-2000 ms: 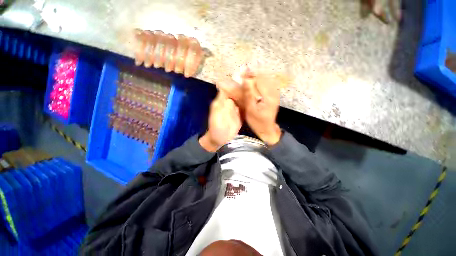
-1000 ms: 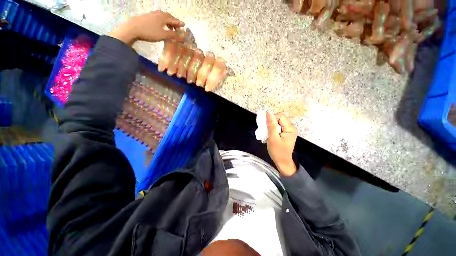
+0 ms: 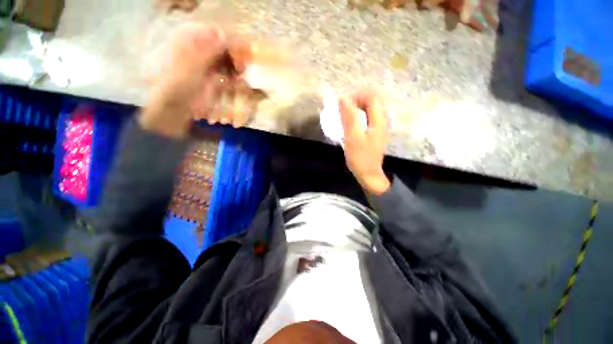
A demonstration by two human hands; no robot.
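Note:
My left hand [image 3: 191,77] is motion-blurred above the bench edge at upper left, over the row of soft-plastic pieces [image 3: 235,109]. The hand hides most of the row; only the lower ends of several translucent brownish pieces show. Whether it holds a piece cannot be told. My right hand [image 3: 365,134] is above the bench's front edge near the centre, fingers curled on a crumpled white wad [image 3: 331,119], which sticks out on its left side.
The speckled bench top [image 3: 443,87] runs across the view. A brown pile [image 3: 467,12] is cut off at the top, beside a blue bin [image 3: 571,60]. Below the edge are a tray of arranged pieces [image 3: 196,176] and a pink-filled bin [image 3: 77,156]. White scrap [image 3: 52,62] lies far left.
The hands came together two seconds ago, then parted. My left hand has since moved from the row's far end to over the row. The right hand still holds the wad. The view has shifted.

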